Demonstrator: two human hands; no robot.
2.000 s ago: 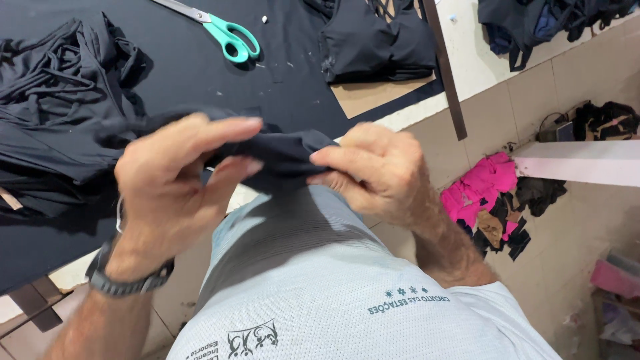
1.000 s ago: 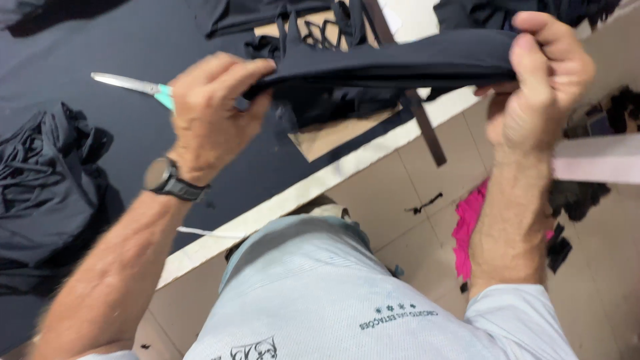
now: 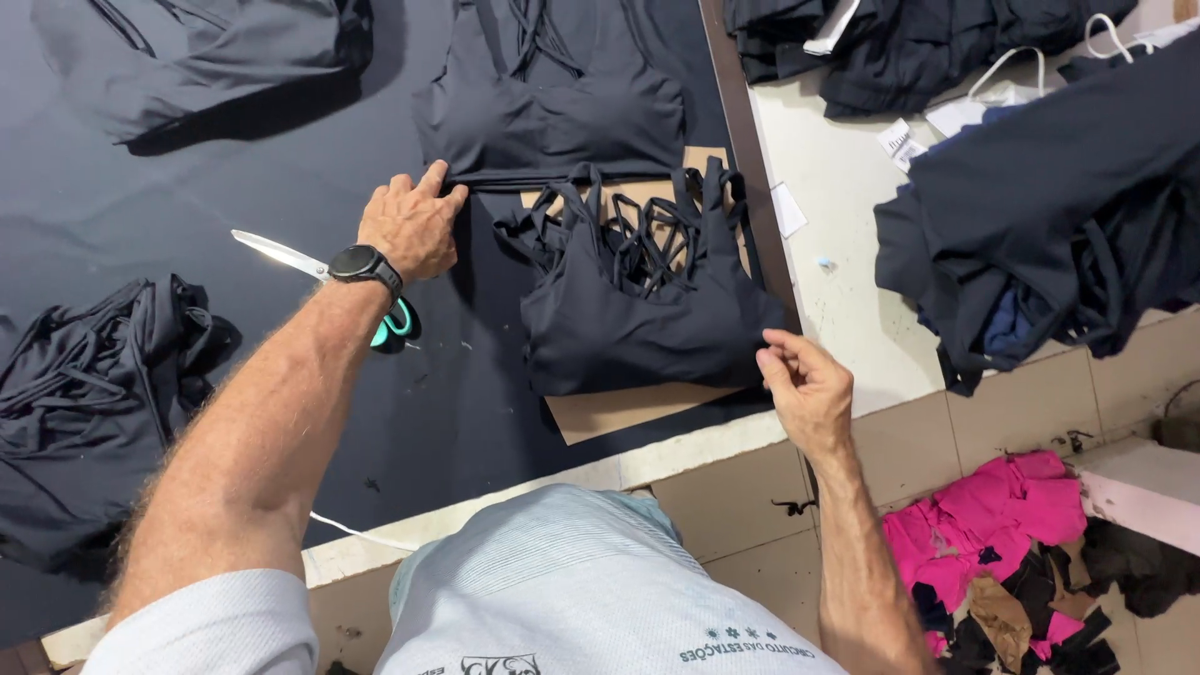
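A black strappy sports bra (image 3: pixel 647 328) lies over a brown cardboard piece (image 3: pixel 619 412) near the table's front edge. Just above it, a second black sports bra (image 3: pixel 562 122) lies flat with its lower band toward me. My left hand (image 3: pixel 412 220) rests with spread fingers at the left end of that band; whether it grips the fabric cannot be told. At the right side of the nearer bra, my right hand (image 3: pixel 806 384) has its fingertips by the fabric, thumb and index finger close together. Scissors with turquoise handles (image 3: pixel 396 323) lie partly hidden under my left wrist.
Black garments are heaped at the left (image 3: pixel 103 412) and upper left (image 3: pixel 216 66). A dark bar (image 3: pixel 750 141) runs along the right of the black cloth (image 3: pixel 422 422). More dark garments (image 3: pixel 1059 206) lie on the white surface. Pink fabric scraps (image 3: pixel 994 516) are on the floor.
The black fabric stretched between my hands one second ago is no longer held up. My left hand has come down onto the garment at the table, and my right hand has lowered beside the nearer bra.
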